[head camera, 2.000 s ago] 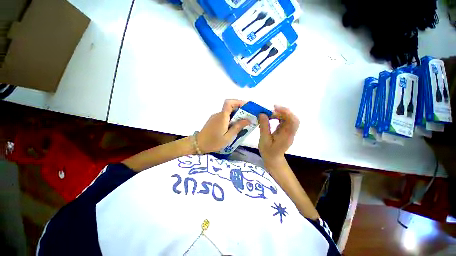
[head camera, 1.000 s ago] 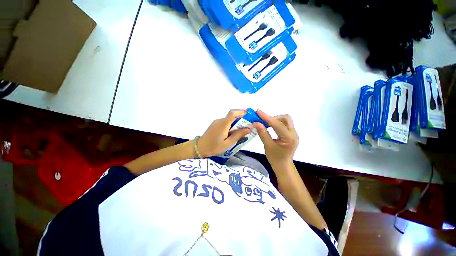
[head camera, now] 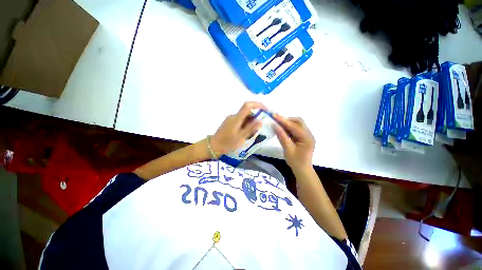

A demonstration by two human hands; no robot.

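Observation:
A slim blue-and-white retail box [head camera: 257, 143] is held near the table's front edge, its picture face up and its upper end between both hands. My left hand [head camera: 232, 134] is closed around its left side, with the fingers at the upper end. My right hand [head camera: 297, 141] has its fingertips at the upper right end, where a thin dark blue edge shows. The fingers are blurred and hide part of the box end. Whether a flap is open or closed cannot be told.
A loose pile of blue-and-white boxes [head camera: 270, 32] lies at the far middle. Upright boxes [head camera: 421, 111] stand at the right. A black cable heap [head camera: 409, 31] lies at the far right. A brown carton [head camera: 50, 45] is at the far left of the white table [head camera: 174, 87].
The blue end of the box showed between the fingers earlier; now mostly its white face and a thin dark edge show. Both hands have shifted slightly and stay on the box.

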